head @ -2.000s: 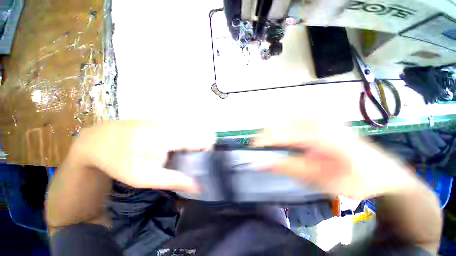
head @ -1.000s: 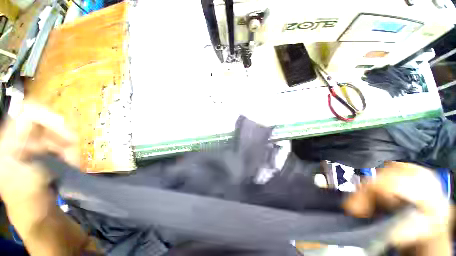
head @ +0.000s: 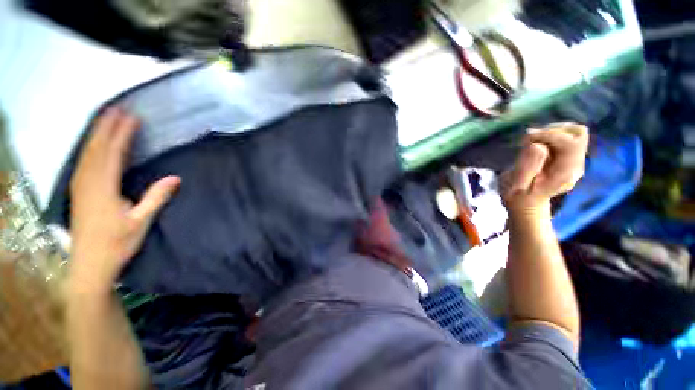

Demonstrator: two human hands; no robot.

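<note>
A dark garment (head: 267, 198) lies over the front of the white table and hangs down toward my lap. Its pale grey-blue band (head: 206, 99) lies along the top, by the blurred machine parts (head: 187, 27). My left hand (head: 118, 190) rests flat on the garment's left side, with thumb and fingers apart. My right hand (head: 552, 164) is off the garment, beyond the table edge at the right. Its fingers are curled closed, and nothing can be seen in it. The contact at the needle is too blurred to tell.
Scissors (head: 488, 68) with red and olive loops lie right of the garment, beside a flat black rectangle (head: 381, 23). Dark scraps (head: 575, 15) lie at the top right. The green table edge (head: 457, 141) runs diagonally. Blue crates (head: 610, 183) stand at the right.
The garment has moved from between both hands above my lap onto the table under the machine. My right hand has let go of it. The view has turned and come closer.
</note>
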